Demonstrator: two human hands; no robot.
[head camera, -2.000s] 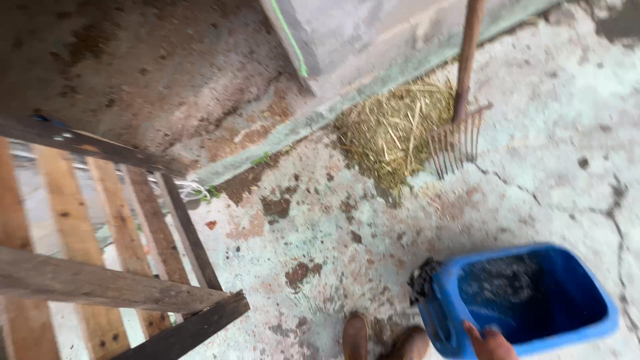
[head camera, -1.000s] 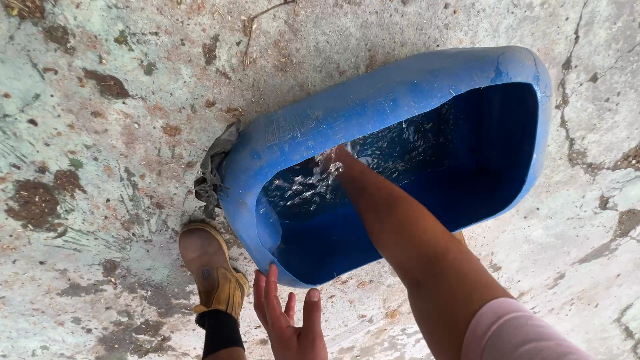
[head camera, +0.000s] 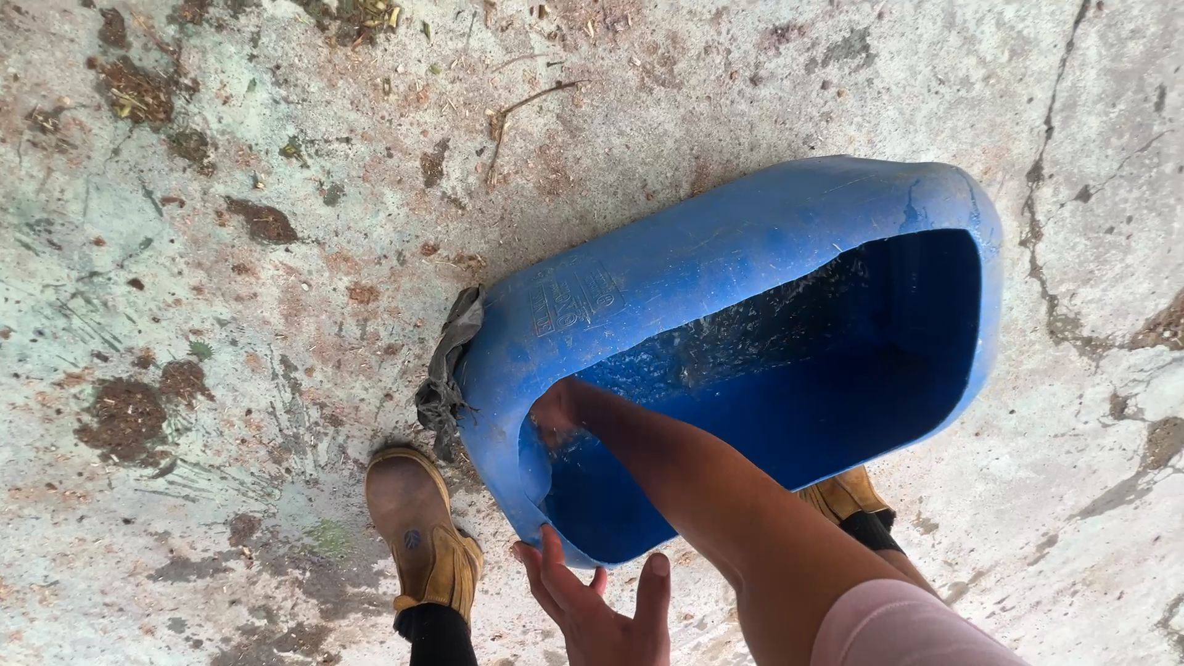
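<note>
A blue plastic drum (head camera: 703, 250) with a large opening cut in its side lies on the concrete floor, with water inside. My right hand (head camera: 558, 412) reaches through the opening at the drum's left end; its fingers are blurred at the water, and whether they grip anything is hidden. At the near lower-left rim, my left hand (head camera: 597, 592) is spread, fingertips touching or very near the edge, holding nothing. A dark cloth or plastic strip (head camera: 446, 375) is tied at the drum's left end.
My booted feet stand on the near side, the left boot (head camera: 416, 527) beside the drum's left end and the other boot (head camera: 844, 495) partly behind the drum. Brown clumps of dirt (head camera: 125, 421) and a thin twig (head camera: 504, 120) lie on the cracked concrete.
My right hand has moved leftward inside the drum, from the middle of the water to the left end. My left hand stays by the rim. The view has moved in close since the earliest frame.
</note>
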